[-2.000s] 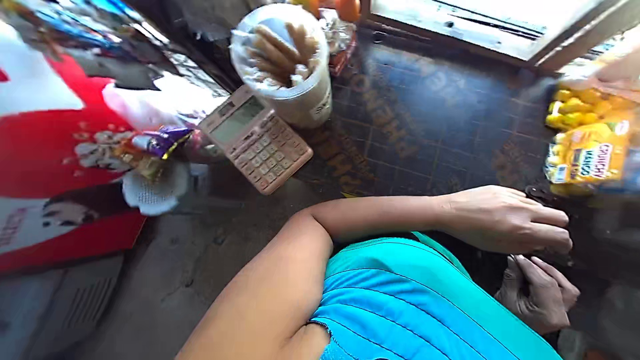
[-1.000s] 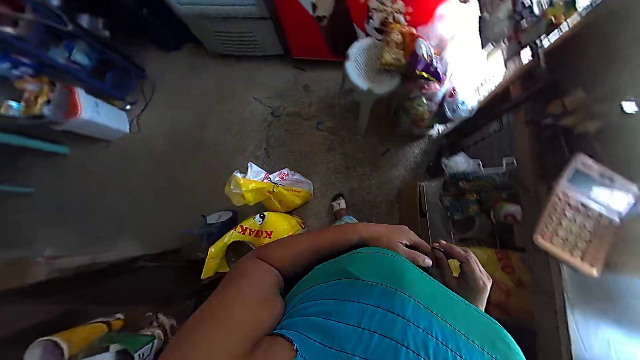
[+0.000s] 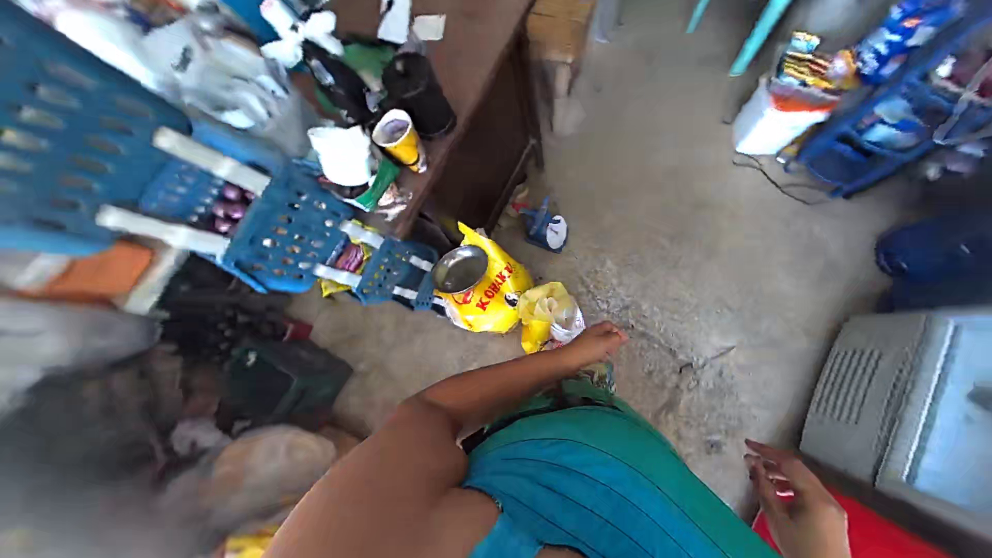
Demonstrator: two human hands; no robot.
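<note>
My left hand [image 3: 598,343] is out in front of my body with its fingers curled; nothing shows in it, though its underside is hidden. In view, it overlaps the edge of an opened yellow and white plastic bag [image 3: 546,310]. Beside that bag stands a large yellow sack with red lettering [image 3: 504,291], with a round metal bowl [image 3: 460,269] at its top. Low at the right, my right hand [image 3: 798,496] is held away from my body, fingers apart, with no clear object in it.
A blue dial scale [image 3: 549,229] is on the concrete floor behind the sacks. Blue perforated baskets [image 3: 291,232] line the left, near a brown wooden table [image 3: 480,101] with cups and bags. A grey appliance [image 3: 868,395] stands at the right, a blue rack [image 3: 852,155] farther back.
The view has swung widely around the room. My hands, close together in front of my body before, are now far apart. The calculator seen earlier is out of view.
</note>
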